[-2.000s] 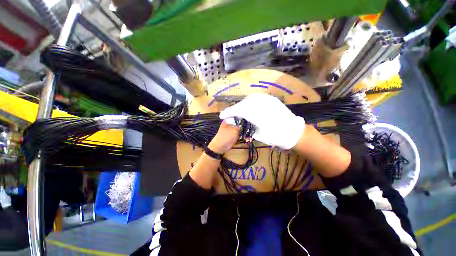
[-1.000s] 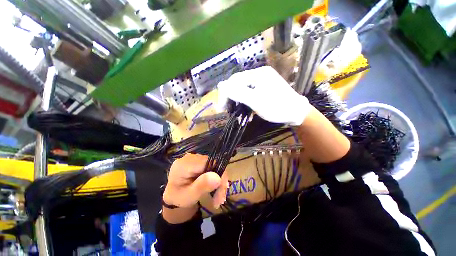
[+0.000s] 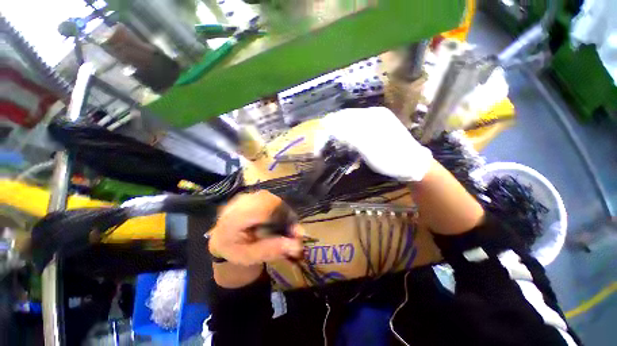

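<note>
My right hand (image 3: 375,143), in a white glove, is closed on a cluster of short black cable ends (image 3: 336,166) above the cardboard table cover (image 3: 328,236). My left hand (image 3: 254,230), bare and blurred, is to the left of it with fingers curled; whether it grips a cable is unclear. A thick black cable bundle (image 3: 257,188) runs across behind both hands, its right part partly hidden by the glove and forearm. A narrow metal strip (image 3: 385,209) lies on the cardboard with a row of cables hanging towards me.
The green platen (image 3: 298,67) spans above the lower mould (image 3: 313,103). A shiny rack rail (image 3: 57,196) with draped cables stands left. A blue bin (image 3: 143,307) with white pieces is at lower left. A white bucket (image 3: 556,213) with black pieces is at right, near steel columns.
Since two seconds ago, my hands have moved apart and the metal strip has come into sight. Since one second ago, the cables stretched between the hands have slipped or moved away from my left hand.
</note>
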